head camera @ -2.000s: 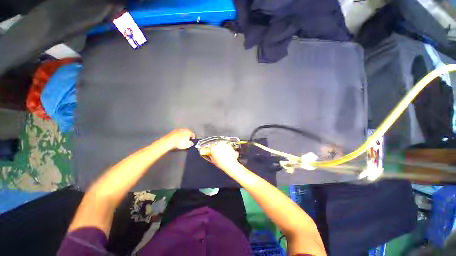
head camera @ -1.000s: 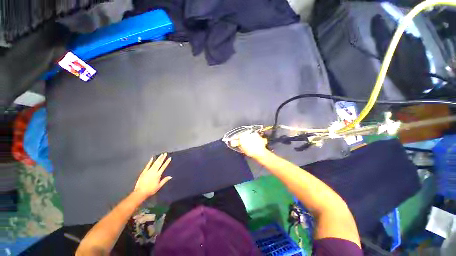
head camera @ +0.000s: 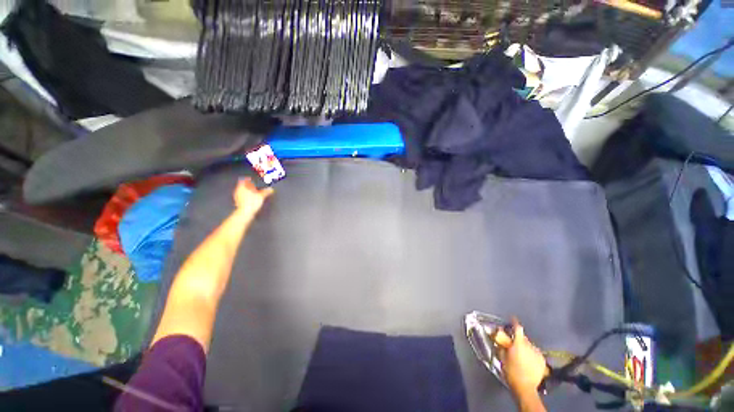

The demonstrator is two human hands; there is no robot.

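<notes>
A navy garment piece (head camera: 382, 372) lies flat at the near edge of the grey padded table (head camera: 362, 241). The silver steam iron (head camera: 484, 342) is on the table to its right, with my right hand (head camera: 523, 360) closed around its handle. My left hand (head camera: 251, 196) reaches to the far left of the table, at the lower end of a phone (head camera: 265, 163) with a bright patterned screen. The fingers are blurred, so I cannot tell whether they grip it.
A blue case (head camera: 334, 140) and a crumpled navy heap (head camera: 459, 121) lie at the far edge. Black hangers (head camera: 286, 56) hang beyond. A grey padded arm (head camera: 137, 153) is far left. The yellow hose (head camera: 712, 374) and a printed white card (head camera: 640, 358) are at right.
My left hand has left the garment piece and moved up to the phone. The iron has moved right, off the cloth, with my right hand on it. The view has tilted up, showing the hangers.
</notes>
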